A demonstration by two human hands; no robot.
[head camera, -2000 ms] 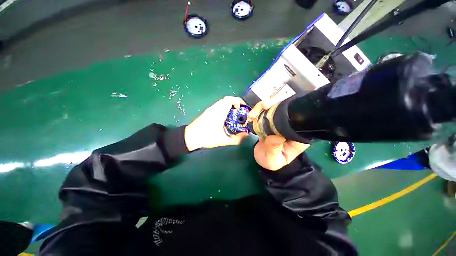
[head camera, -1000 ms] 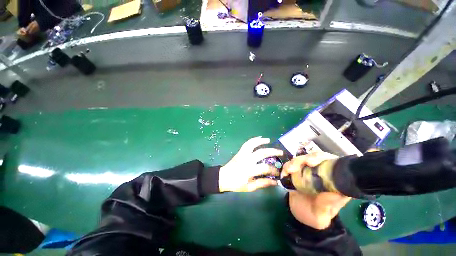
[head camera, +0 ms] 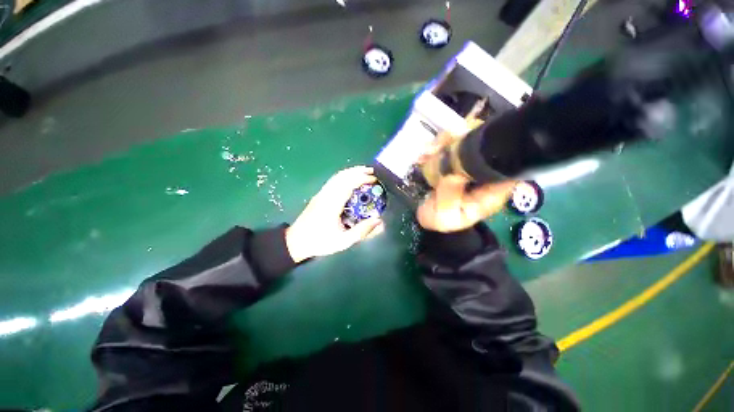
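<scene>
My left hand (head camera: pixel 326 216) holds a small round unit (head camera: pixel 364 203) by its rim, with its blue circuit-board face up, over the green bench (head camera: pixel 314 298). My right hand (head camera: pixel 455 201) is wrapped around the yellowish taped nose of the black electric screwdriver (head camera: pixel 563 121), whose thick body slants up to the right. The screwdriver nose is beside the near face of the white screw feeder (head camera: pixel 410 145) and apart from the unit. Its tip is blurred and cannot be made out.
Two round units (head camera: pixel 527 196) lie on the bench right of my right hand. Two more (head camera: pixel 377 60) with red leads are on the grey conveyor (head camera: pixel 201 56). Tiny screws (head camera: pixel 270 189) are scattered on the bench. A pale post (head camera: pixel 539 36) stands behind the feeder.
The screwdriver and my right hand have moved away from the unit, over to the feeder's near side. My left hand still holds the unit, now more uncovered. The view has tilted down.
</scene>
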